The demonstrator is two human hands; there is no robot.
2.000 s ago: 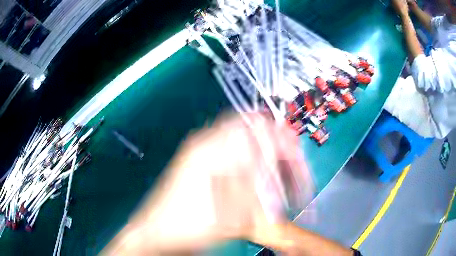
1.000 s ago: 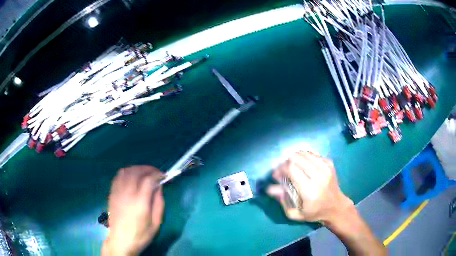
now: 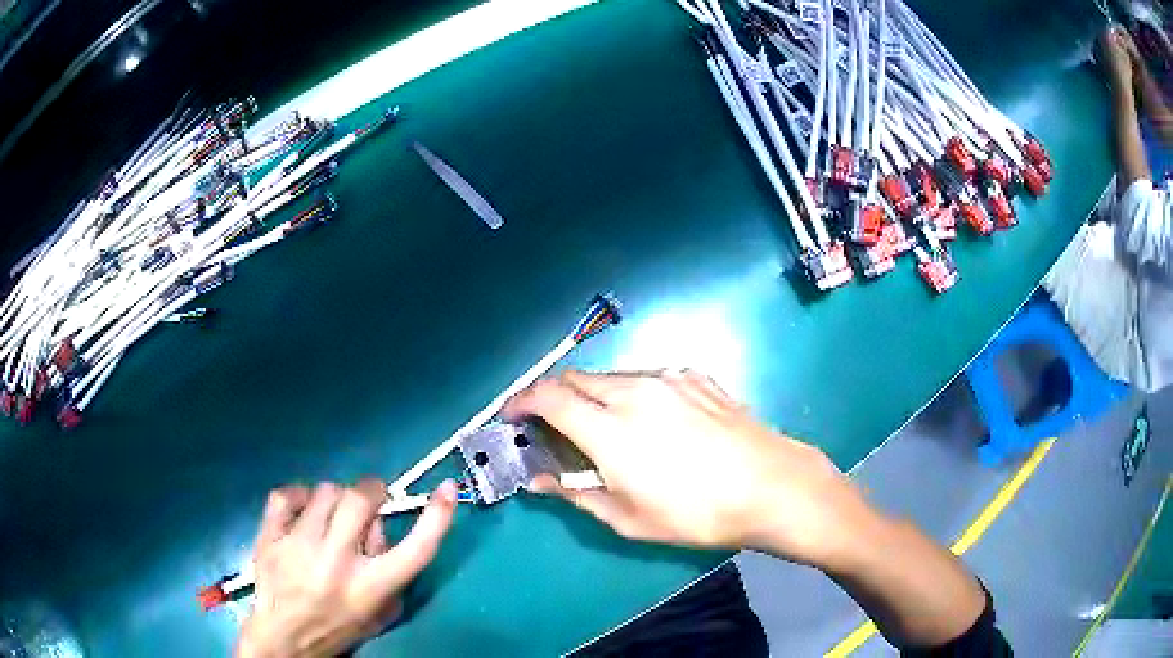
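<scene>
A white-sleeved wire harness (image 3: 515,388) lies under my hands, with a dark connector and coloured wires at its upper end and a red connector at its lower left end. My left hand (image 3: 337,553) grips the harness; a short branch runs from its fingertips to the fixture block. The silvery fixture block (image 3: 499,460) with two dark holes lies flat on the green table. My right hand (image 3: 669,450) has its fingers around the block's right side, and a pale bar end (image 3: 581,480) shows under them. The small connector at the block's left edge is mostly hidden.
Harness piles lie at the left (image 3: 142,257) and upper right (image 3: 888,142), with red connectors at their lower ends. Slim silver tweezers (image 3: 458,188) lie mid-table. Beyond the table's right edge are a blue stool (image 3: 1045,373) and a person's white sleeve (image 3: 1149,219).
My left hand has brought the harness to the block's left edge. My right hand has moved left onto the block. The camera view has shifted.
</scene>
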